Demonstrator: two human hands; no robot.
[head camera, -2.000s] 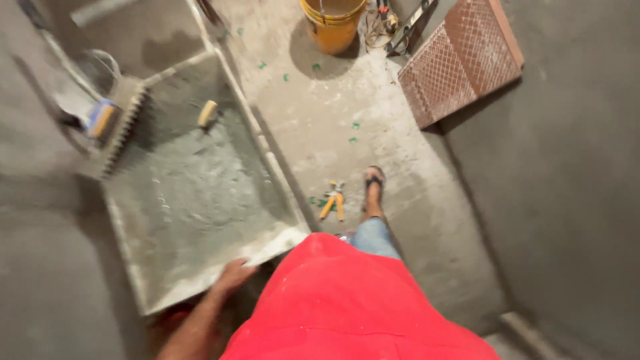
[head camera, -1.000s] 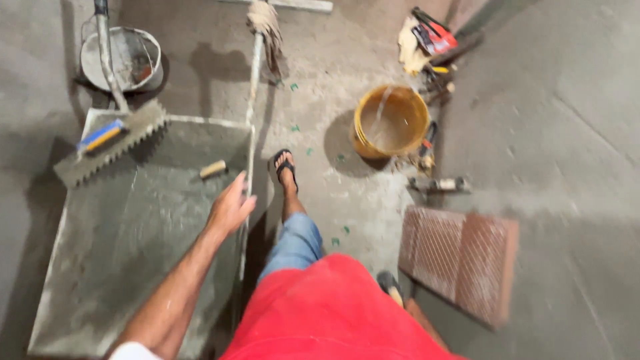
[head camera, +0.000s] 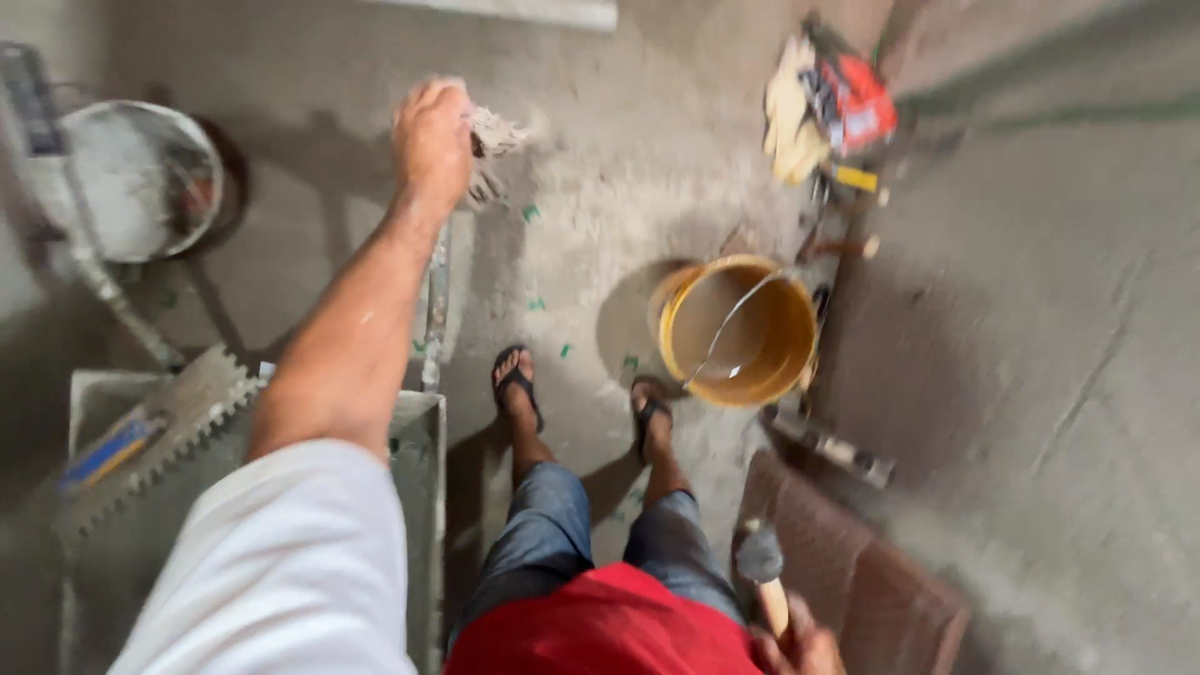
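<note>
My left hand (head camera: 433, 141) is closed on a frayed grey rag (head camera: 492, 141), which hangs out beyond its fingers above the end of a metal tube (head camera: 438, 300). At the bottom right, my right hand (head camera: 802, 642) grips the pale wooden handle of a mallet (head camera: 760, 555) with a dark grey head. Beside that hand leans a stack of reddish-brown tiles (head camera: 844, 572). A yellow bucket (head camera: 739, 330) of cloudy water stands in front of my right foot. Below my left forearm, a notched trowel (head camera: 155, 436) with a blue and yellow handle rests on the mortar trough (head camera: 417, 497).
A white bucket (head camera: 141, 183) with a mixing tool (head camera: 117, 300) beside it stands at the left. Gloves (head camera: 792, 112), a red package (head camera: 858, 103) and several hand tools lie along the right wall. A spirit level (head camera: 834, 450) lies near the tiles.
My left hand has moved forward from the trough's edge and taken hold of the rag, which hung on the tube. My right hand with the mallet has come into view. The view has shifted.
</note>
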